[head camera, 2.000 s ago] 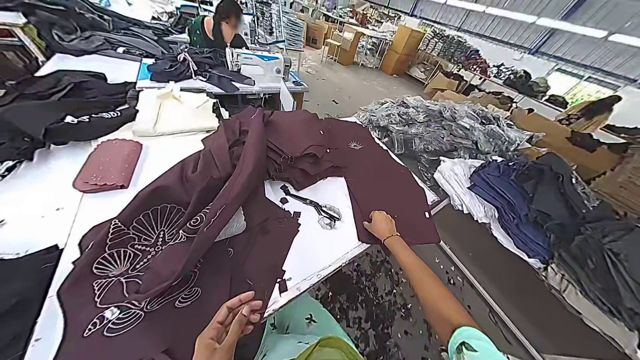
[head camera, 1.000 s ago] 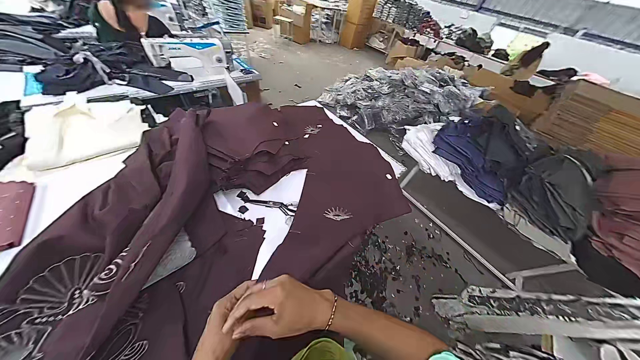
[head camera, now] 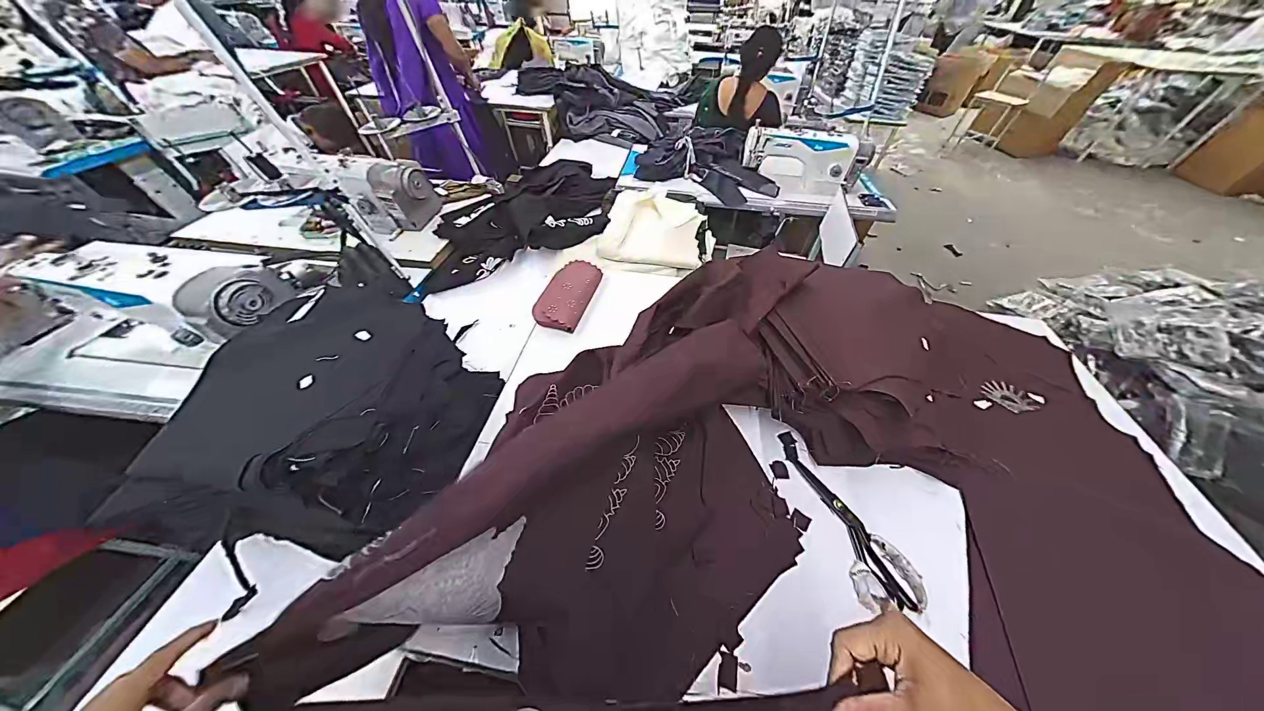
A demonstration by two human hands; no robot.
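Observation:
At the lower left, my left hand (head camera: 183, 676) pinches the end of a dark maroon fabric piece (head camera: 592, 415) that stretches diagonally from the table's middle. My right hand (head camera: 904, 662), at the bottom, is closed on a dark fabric edge running along the frame's bottom toward the left. Just above it lie fabric scissors (head camera: 854, 528) with wrapped handles, on the white tabletop (head camera: 899, 494). White shell embroidery (head camera: 617, 504) shows on the cloth between my hands. More maroon fabric with a small white motif (head camera: 1007, 397) covers the right side.
Black fabric (head camera: 336, 395) is heaped at the left beside a sewing machine (head camera: 375, 193). A pink scalloped case (head camera: 568, 296) and cream cloth (head camera: 652, 229) lie farther back. Another sewing machine (head camera: 805, 158) stands near a seated person (head camera: 741, 94). Plastic-wrapped bundles (head camera: 1175, 346) are at the right.
My hands, close together a second ago, are now far apart, each gripping dark fabric. The embroidered maroon cloth at the left has been lifted and folded. The view has swung left.

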